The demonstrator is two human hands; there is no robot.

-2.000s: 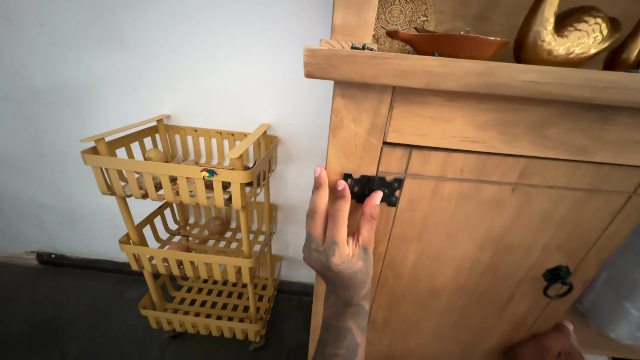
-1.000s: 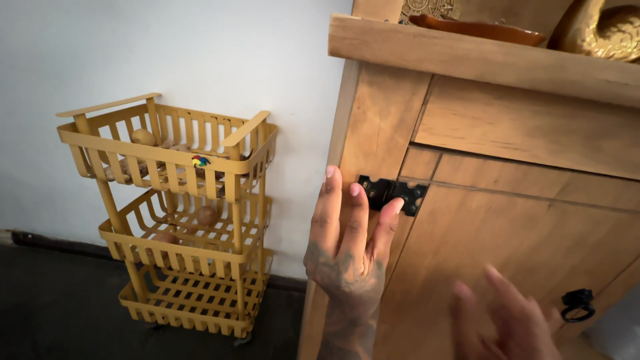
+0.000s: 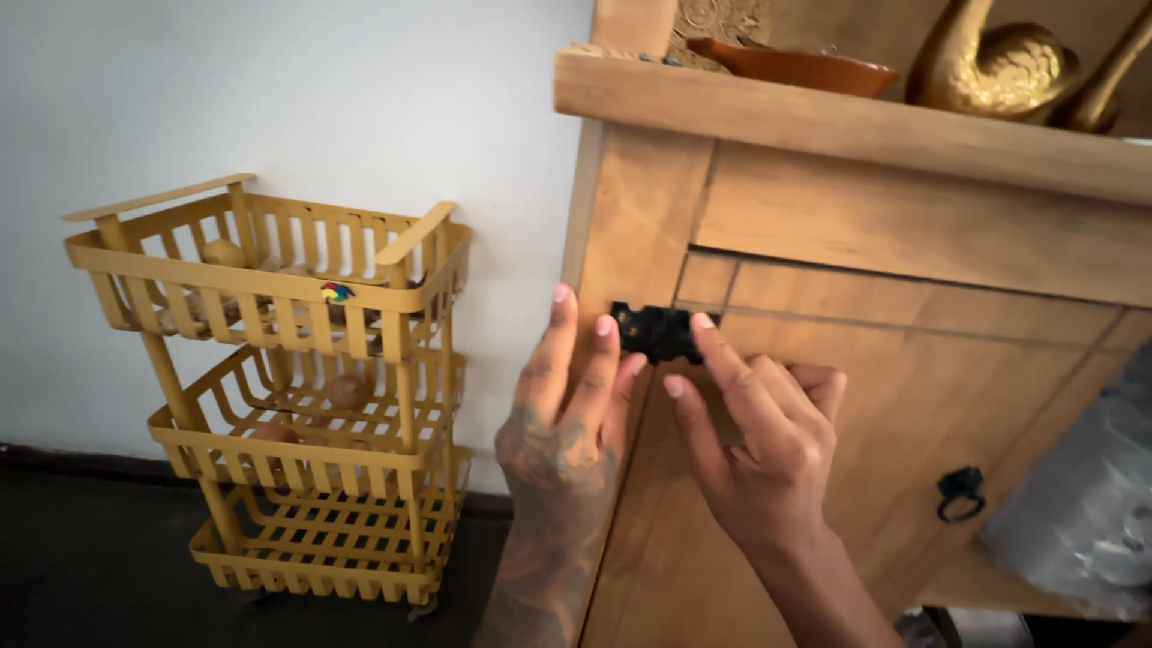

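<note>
A black metal hinge (image 3: 659, 333) lies flat across the seam between the frame of a wooden cabinet (image 3: 630, 207) and its door (image 3: 855, 396). My left hand (image 3: 567, 423) has its fingers spread against the frame, with fingertips at the hinge's left end and lower edge. The index fingertip of my right hand (image 3: 765, 432) rests on the hinge's right end, its thumb just below. Neither hand is closed around anything. A black ring pull (image 3: 961, 495) hangs on the door at the right.
A yellow three-tier basket cart (image 3: 270, 279) holding roundish items stands left of the cabinet by the wall. A brown dish (image 3: 796, 70) and golden swan figures (image 3: 1008, 72) sit on the ledge above. A plastic-wrapped object (image 3: 1080, 495) is at the right edge.
My right hand has come up from the lower right to the hinge, where its index fingertip now touches. My left hand has stayed at the hinge's left side.
</note>
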